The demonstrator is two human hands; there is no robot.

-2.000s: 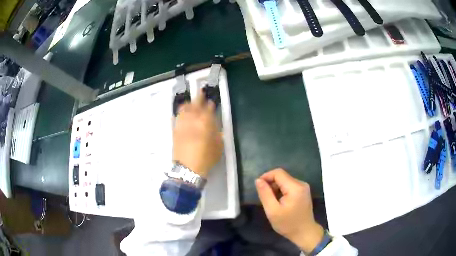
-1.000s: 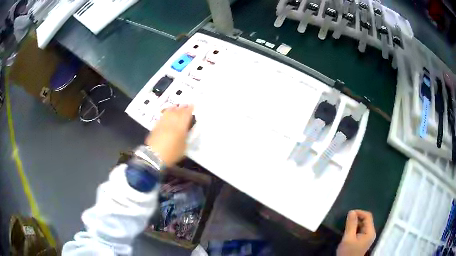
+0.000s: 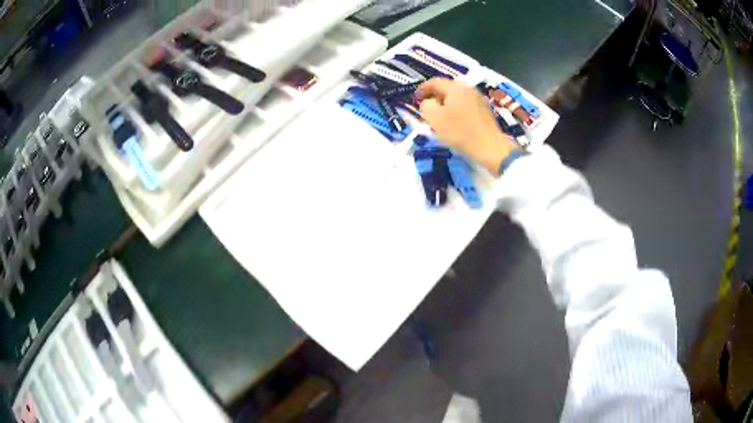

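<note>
My right hand (image 3: 462,120) reaches over the pile of loose straps at the far end of the right tray (image 3: 330,223). Its fingertips are on or just above black straps (image 3: 388,92); whether they grip one I cannot tell. Blue straps (image 3: 371,113) lie left of the hand. More blue and dark straps (image 3: 446,169) lie in front of it. A brownish-orange piece (image 3: 508,103) and a blue strap lie to its right. My left hand is out of the picture.
Stacked white trays (image 3: 177,202) with black- and blue-strap watches stand at the upper left. The left tray (image 3: 157,363) with grey-strap watches (image 3: 120,306) is at the lower left. A toothed watch rack (image 3: 41,178) stands at the left edge. The floor shows at right.
The view has swung right to the right tray. My right hand has moved onto the strap pile. My left hand, over the left tray before, has left the picture.
</note>
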